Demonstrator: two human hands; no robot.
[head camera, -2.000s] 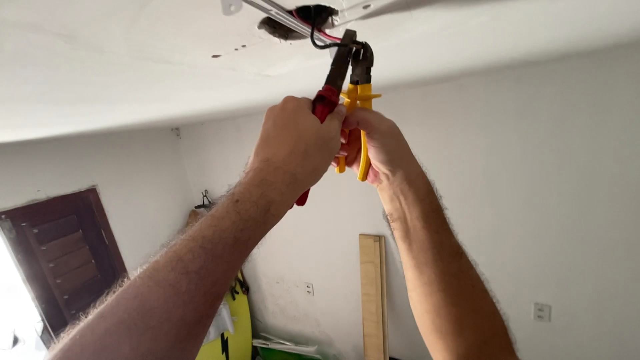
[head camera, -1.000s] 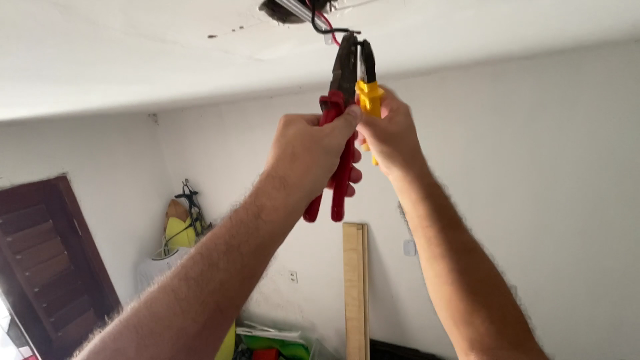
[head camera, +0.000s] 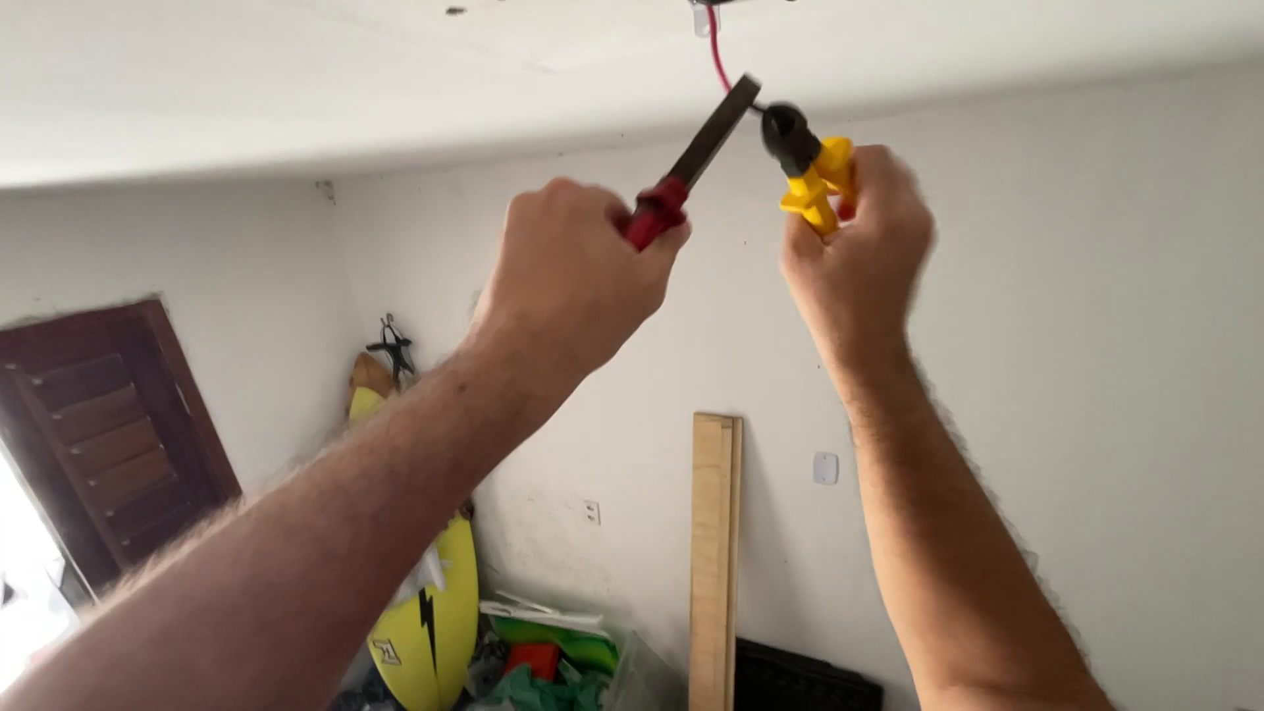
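My left hand (head camera: 583, 267) grips red-handled pliers (head camera: 706, 148), their dark jaws slanting up to the right. At their tip is the lower end of a red wire (head camera: 716, 49) that hangs from the ceiling. My right hand (head camera: 869, 237) holds yellow-handled pliers (head camera: 805, 163) with a dark, rounded head. A short dark piece, seemingly wire, spans the small gap between the two tools' jaws. Whether either jaw is closed on the wire is blurred.
The ceiling (head camera: 296, 89) is just above the tools. Wooden boards (head camera: 713, 553) lean on the far wall beside a wall plate (head camera: 826, 468). A yellow surfboard (head camera: 434, 612), a plastic bin (head camera: 642, 671) with mixed items and a dark wooden shutter (head camera: 109, 434) are lower left.
The two tools have moved apart at the handles, and the red-handled pliers now slant more to the right. The ceiling opening has mostly left the view as the camera shifted.
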